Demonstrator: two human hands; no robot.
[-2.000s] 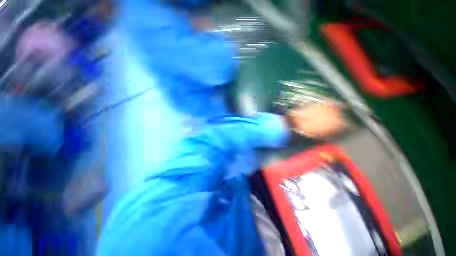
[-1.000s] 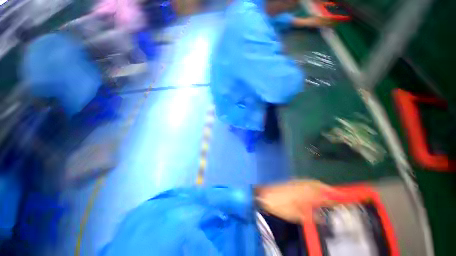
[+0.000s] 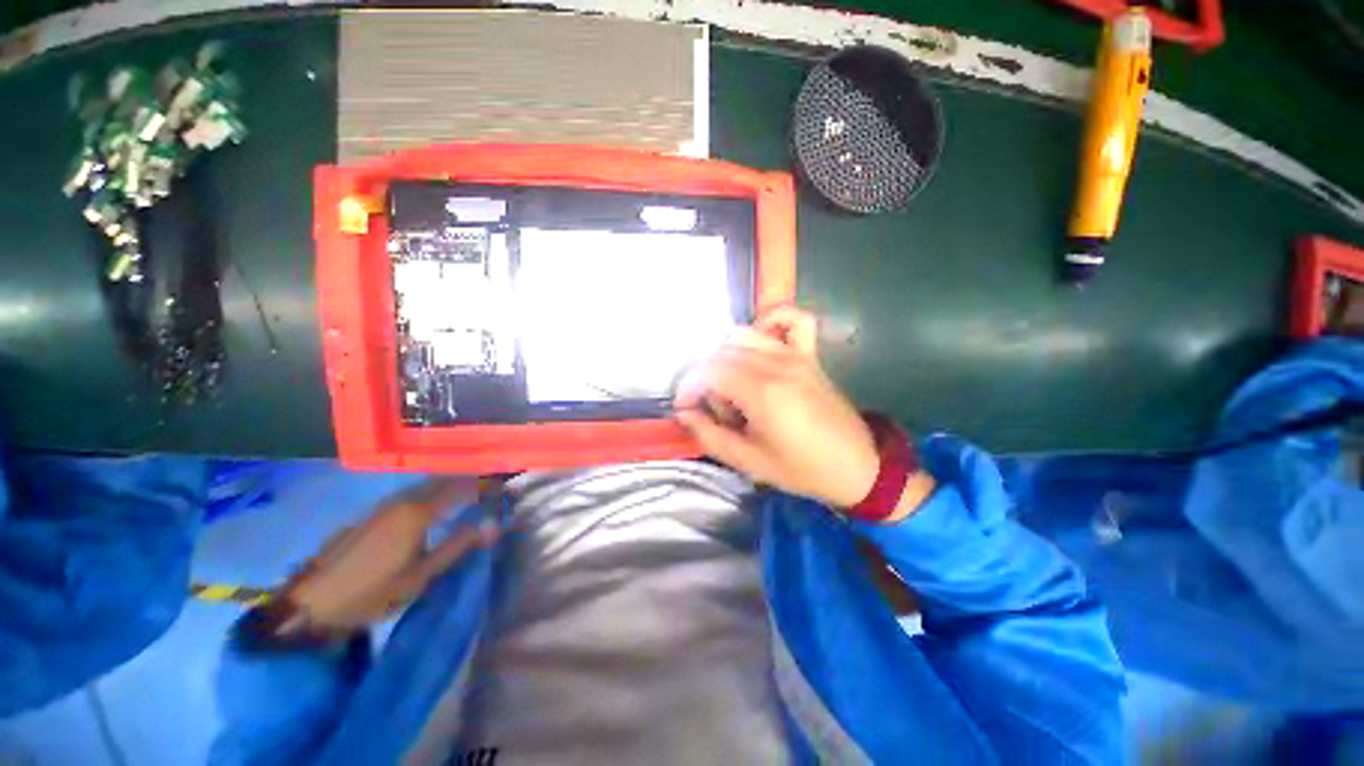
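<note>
An open tablet (image 3: 456, 392) lies in a red holding frame (image 3: 516, 446) on the bench in front of me. Its large battery (image 3: 621, 314) glares white, and the main board (image 3: 449, 307) is at its left end. My right hand (image 3: 778, 412) is over the tablet's lower right corner, fingertips bent down near the battery's edge. Whether it holds something small cannot be told. My left hand (image 3: 374, 561) is off the bench, low at the left before my body, blurred, with its fingers extended and nothing visible in it.
A pile of wired boards (image 3: 150, 135) lies at the left, its black leads towards me. An adhesive strip sheet (image 3: 524, 83) lies beyond the frame. A round screw dish (image 3: 868, 127) and an electric screwdriver (image 3: 1107, 150) are to the right. Blue sleeves (image 3: 1301, 479) of a person show at far right.
The view has swung from the side, where a neighbour in blue stood, to the bench before me. My right hand is now in view over the tablet; my left hand is off the frame.
</note>
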